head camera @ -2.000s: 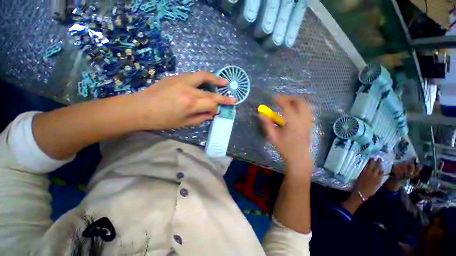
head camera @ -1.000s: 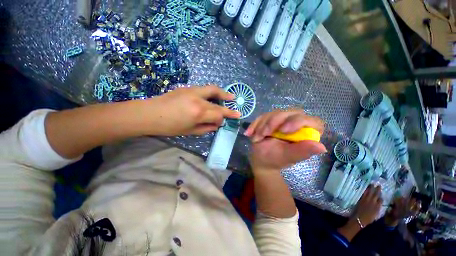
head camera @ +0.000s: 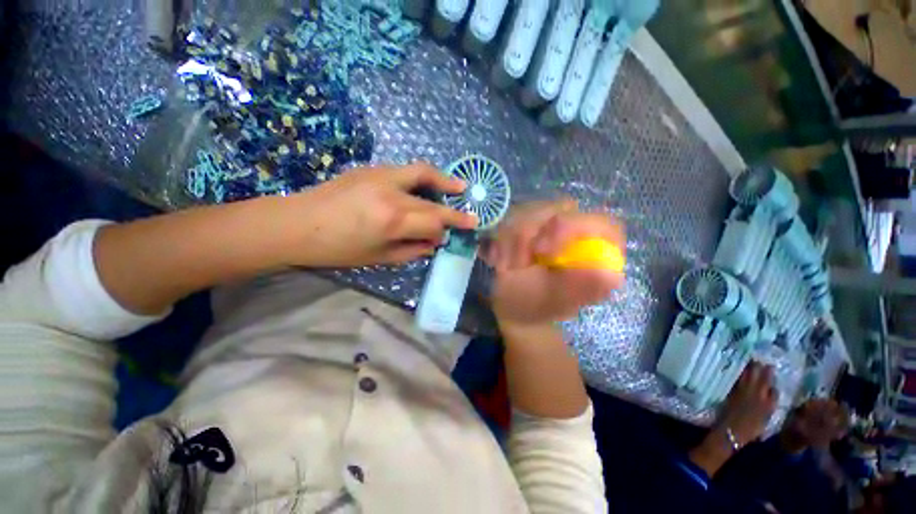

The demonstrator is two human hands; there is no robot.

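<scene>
A pale blue-green handheld fan point(head camera: 447, 286) lies on the bubble wrap in front of me, its round grille up and its handle pointing towards me. My left hand point(head camera: 387, 216) holds it, with fingertips on the grille and at the neck. My right hand point(head camera: 552, 266) is closed around the yellow handle of a screwdriver point(head camera: 595, 255), right of the neck, and is blurred. Its fingertips are close to the neck. The screwdriver's tip and any screw are hidden or too small to tell.
Small dark circuit boards point(head camera: 291, 125) lie heaped at the upper left, with pale blue-green brackets point(head camera: 367, 40) beside them. A row of fans point(head camera: 524, 40) lies at the far edge. Stacked fans point(head camera: 723, 301) are at the right, near another person's hand point(head camera: 748, 407).
My right hand has moved left to the fan's neck, and the screwdriver has turned in it since the oldest frame. My left hand stays on the fan. The view has shifted slightly.
</scene>
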